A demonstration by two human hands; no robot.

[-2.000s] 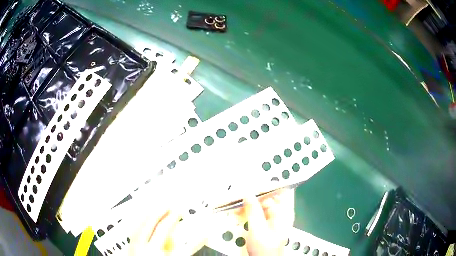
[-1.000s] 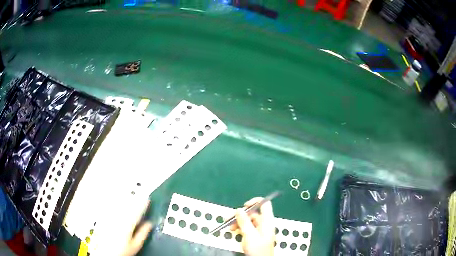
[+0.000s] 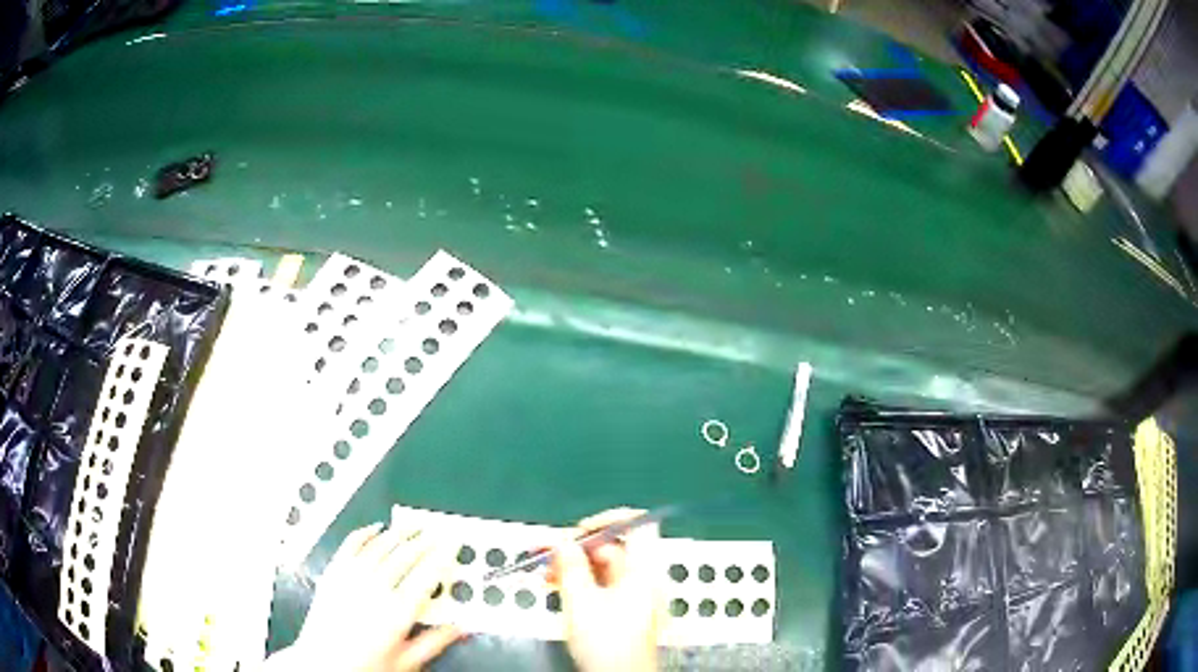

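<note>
A white die-cut strip (image 3: 716,591) with two rows of round dots lies flat on the green mat at the bottom centre. My left hand (image 3: 375,601) rests on its left end, fingers spread; whether it grips the strip is hard to tell. My right hand (image 3: 604,597) holds dark tweezers (image 3: 532,562) over the strip, tips pointing left at the dots near its left part. The tweezers' rear end is blurred. My right hand hides the middle of the strip.
Overlapping white dotted sheets (image 3: 405,374) lie at left, beside a black tray (image 3: 46,355) bearing another dotted strip (image 3: 112,486). Two loose rings (image 3: 715,432) and a white pen-like tool (image 3: 795,414) lie left of the right black tray (image 3: 992,525). A black part (image 3: 184,175) lies far left.
My left hand has moved right from the stacked sheets onto the strip's left end. The tweezers stay in my right hand over the strip. The camera view has shifted.
</note>
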